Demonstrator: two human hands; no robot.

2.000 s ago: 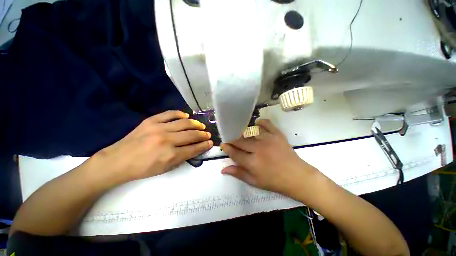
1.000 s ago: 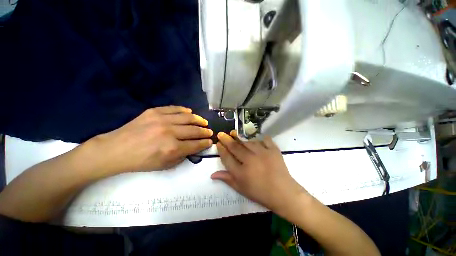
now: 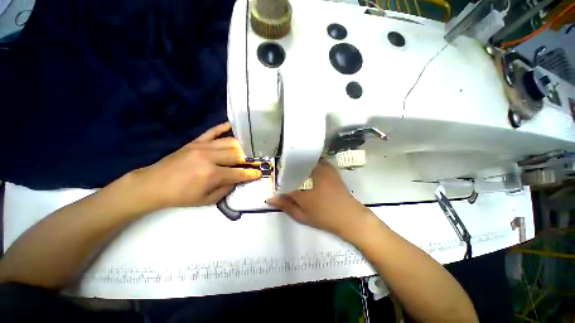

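The navy garment piece point(image 3: 113, 94) lies heaped left of the white sewing machine head point(image 3: 416, 82). My left hand point(image 3: 195, 169) lies on the cloth's near edge, its fingertips at the lit presser foot point(image 3: 266, 168). Whether the fingers pinch the cloth is hidden. My right hand point(image 3: 318, 195) is right of the foot, its thumb on the pale bed and its other fingers hidden behind the machine's front arm. What those fingers touch cannot be seen.
Thread snips point(image 3: 453, 214) lie on the table at the right. A cream ribbed dial point(image 3: 350, 158) sits on the head, with a smaller knob point(image 3: 307, 184) below. Ruler markings point(image 3: 220, 272) run along the white table's front edge. Cables and metal parts are at the top right.
The camera view has shifted, showing more of the machine's top. The cloth edge has moved back, baring the bed's corner. My left fingers are nearer the foot; my right fingers have gone behind the arm.
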